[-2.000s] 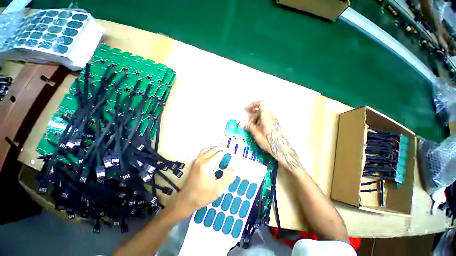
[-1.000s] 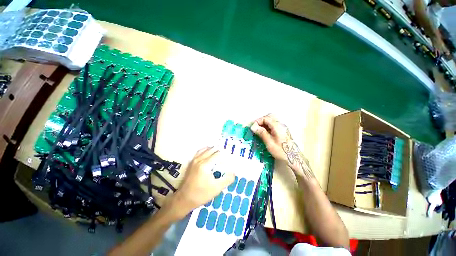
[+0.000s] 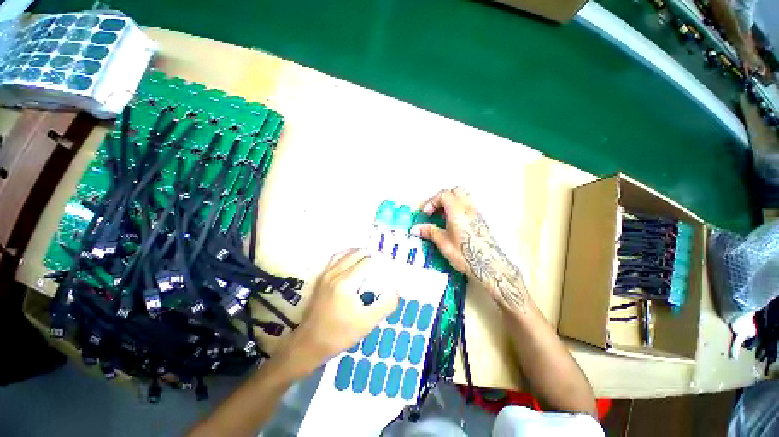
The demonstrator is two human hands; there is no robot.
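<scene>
A white sticker sheet (image 3: 376,371) with rows of dark blue-green oval pads lies in front of me, its lower part blank. My left hand (image 3: 346,294) holds its upper left part, with one dark oval showing by the fingers. A circuit board strip (image 3: 395,215) shows beyond the sheet's top edge, its near boards teal, with short dark marks below them. My right hand (image 3: 454,229) has thumb and fingertips at the strip's right end; any pad under them is hidden. More green boards with black cables (image 3: 451,329) lie under the sheet's right side.
A large stack of wired green boards (image 3: 192,111) lies at left, black cables over its near edge. Spare sticker sheets (image 3: 73,51) lie far left. An open cardboard box (image 3: 589,265) at right holds cabled strips. Bubble wrap (image 3: 743,265) lies beyond it. A green conveyor (image 3: 410,60) runs behind.
My right hand has come down onto the strip's right end, and its thumb now lies further left on it. The oval between my left fingers two seconds ago no longer shows. The view has shifted slightly.
</scene>
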